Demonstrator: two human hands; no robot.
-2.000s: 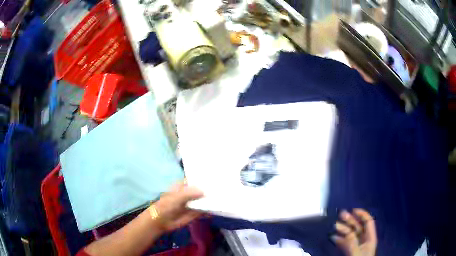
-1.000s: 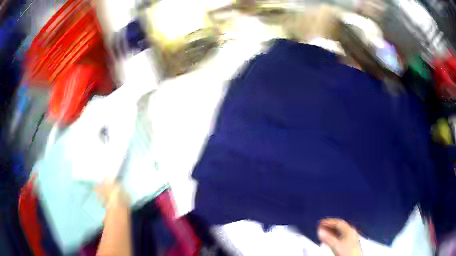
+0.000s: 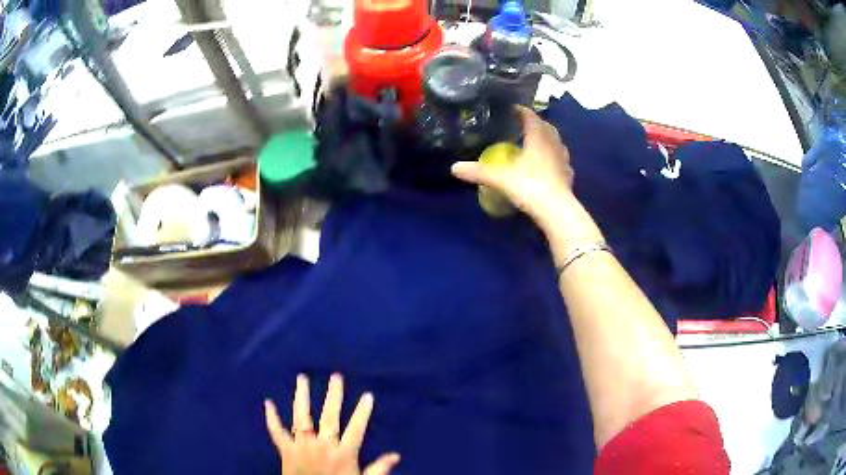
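Observation:
Large navy cloth panels [image 3: 399, 278] lie spread across the table in front of me. My left hand [image 3: 325, 436] lies flat on them at the bottom, fingers spread. My right hand [image 3: 533, 172] reaches to their far edge, beside a yellow lid [image 3: 499, 178]. Its thumb points left across the lid, and its fingertips are partly hidden against dark things. I cannot tell whether it grips the lid, cloth or nothing. A dark-lidded jar [image 3: 455, 97] stands just behind it.
Behind stand a red-orange container [image 3: 394, 46] and a blue-capped bottle [image 3: 510, 42]. At left are a green lid [image 3: 288, 158] and a brown box [image 3: 185, 260] with white rolls. At right, a red basket [image 3: 724, 327] holds navy pieces [image 3: 710, 232].
The view has swung right, away from the pale-green board. The white printed sheet is out of view and out of my left hand, now on the cloth. My right hand has reached forward.

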